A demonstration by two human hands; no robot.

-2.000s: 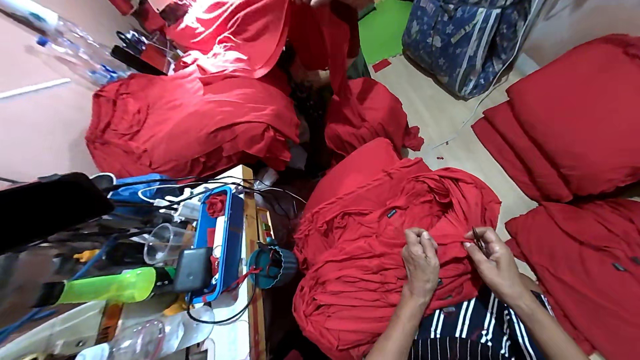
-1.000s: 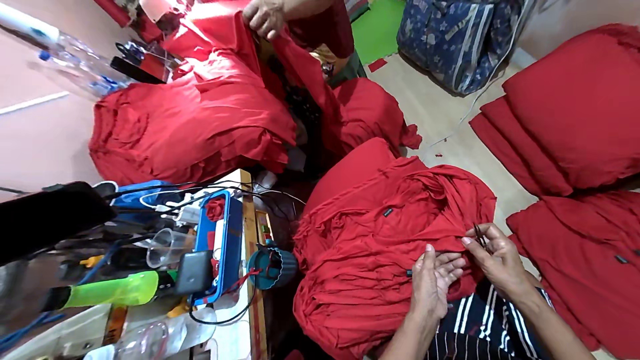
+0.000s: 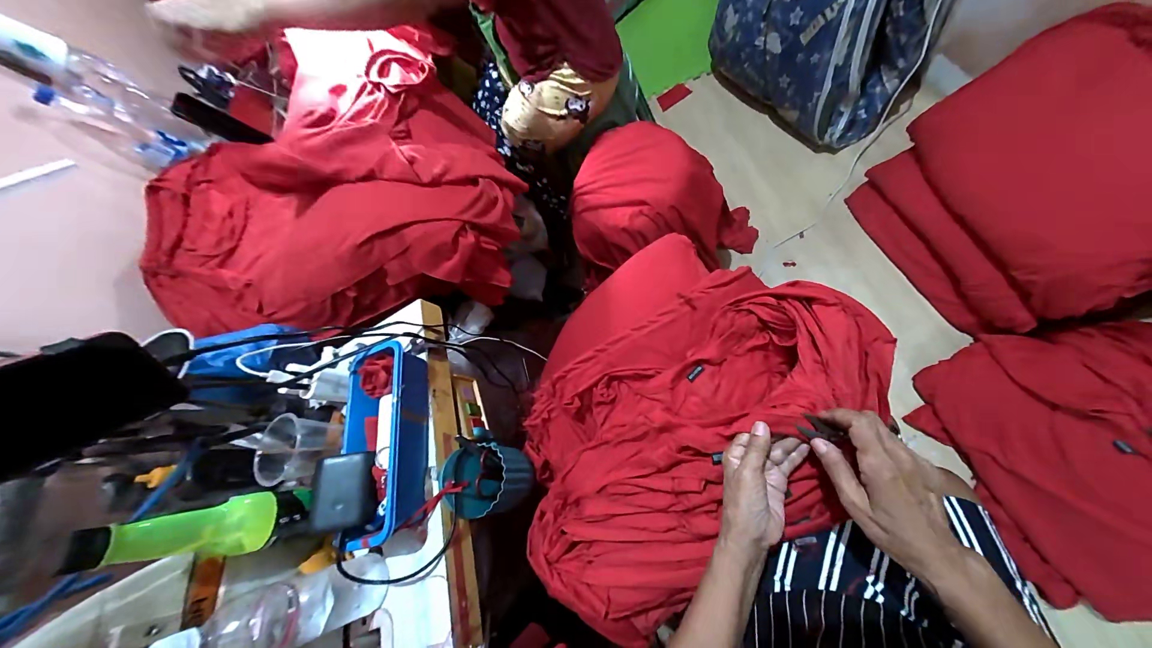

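Observation:
A heap of red fabric garments (image 3: 648,432) with small dark labels lies over the lap, on striped cloth (image 3: 846,576). At its lower right edge my left hand (image 3: 760,486) pinches a bit of the red fabric, its fingers curled with the palm turned up. Just to the right, my right hand (image 3: 886,477) holds a small dark metal tool (image 3: 823,428), perhaps thread snips, with its tips close to my left fingertips. The exact grip on the cloth is partly hidden by the fingers.
Folded red cloth stacks (image 3: 1062,180) stand at the right. A cluttered table at the left bears a blue tray (image 3: 409,441), a green flashlight (image 3: 193,531) and a teal container (image 3: 508,481) at its edge. Another person's arm (image 3: 315,13) reaches over more red cloth (image 3: 333,216).
My left hand has turned from palm down to palm up and stays near my right hand. The other person's hand has moved left, and the red cloth that hung there has dropped.

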